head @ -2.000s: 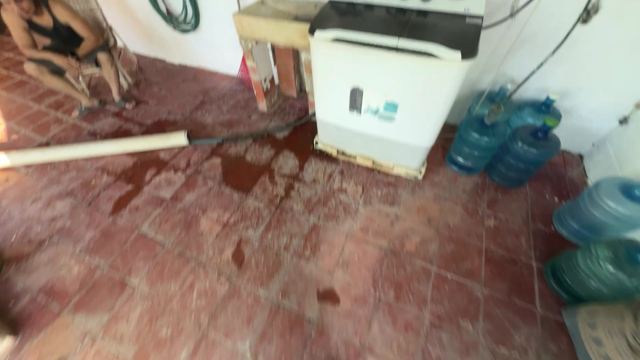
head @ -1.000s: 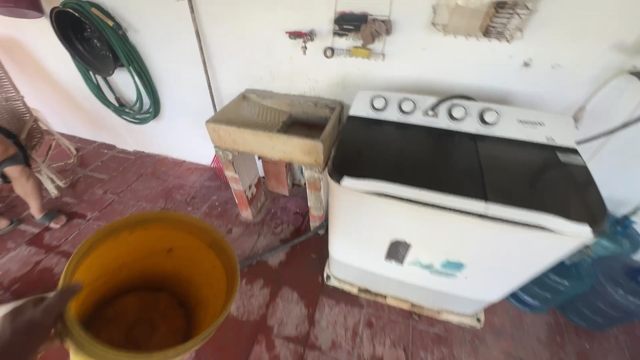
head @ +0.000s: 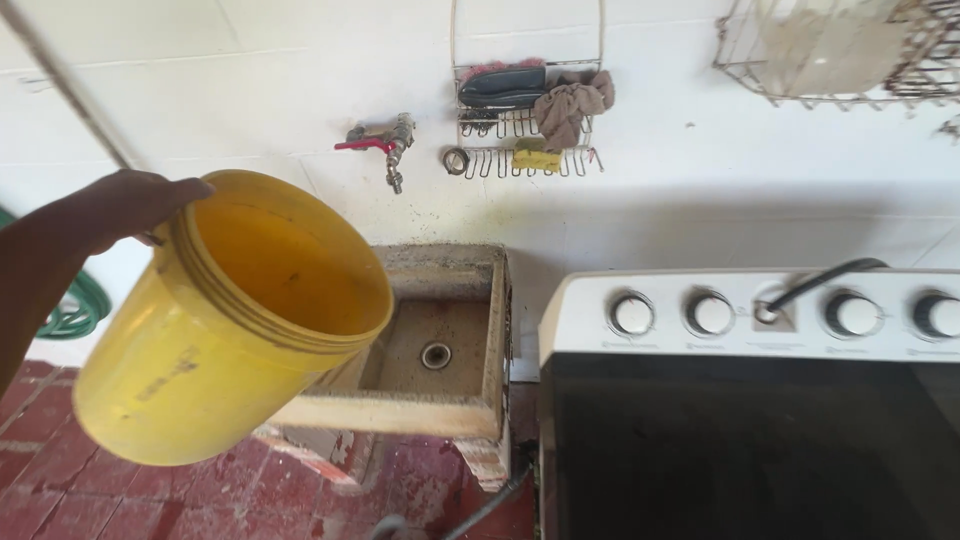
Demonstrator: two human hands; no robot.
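Note:
My left hand point(head: 139, 206) grips the rim of a yellow plastic bucket point(head: 217, 337), which is tilted with its mouth toward the right. The bucket hangs over the left part of a concrete laundry sink point(head: 405, 412) and hides some of it. A round drain point(head: 436, 355) shows in the sink's basin. On the wall above is a metal faucet point(head: 395, 150) with a red lever. My right hand is out of view.
Right of the sink stands a washing machine point(head: 720, 315) with knobs and a dark lid. Wire racks point(head: 525, 64) on the wall hold a brush, a rag point(head: 570, 112) and a yellow sponge point(head: 537, 157). A green hose point(head: 82, 311) hangs at left; a gray drain hose point(head: 487, 510) lies low beside the machine.
The yellow bucket, low at the left one second ago, is now raised and tipped beside the sink. The view has come much closer to the sink and faucet.

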